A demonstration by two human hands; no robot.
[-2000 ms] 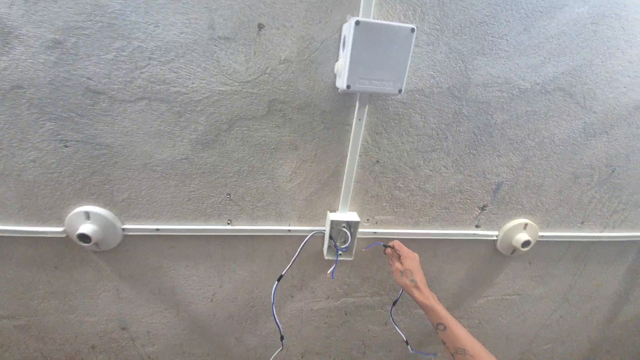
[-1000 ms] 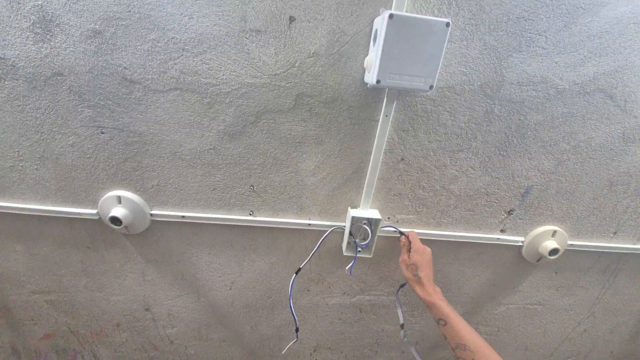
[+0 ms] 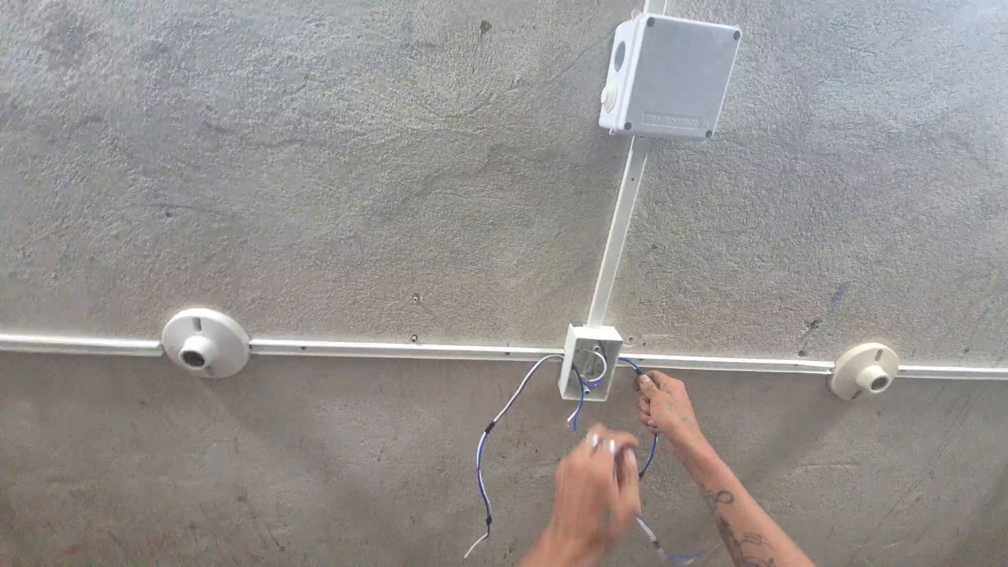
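Note:
An open white surface-mounted box on the rough wall holds coiled white and blue wires, with short ends hanging from it. My right hand pinches a blue and white wire pair just right of the box, and the pair hangs down below that hand. My left hand, blurred, with rings on its fingers, is raised below the box, near the hanging pair; whether it holds anything cannot be made out. A second wire pair, bound with dark tape, leaves the box's left side and hangs with a bare-looking white end.
White trunking runs across the wall to a round lamp holder at left and another at right. Vertical trunking rises to a closed grey junction box.
My left hand has come into view below the box. My right hand stays at the wire pair on the box's right side.

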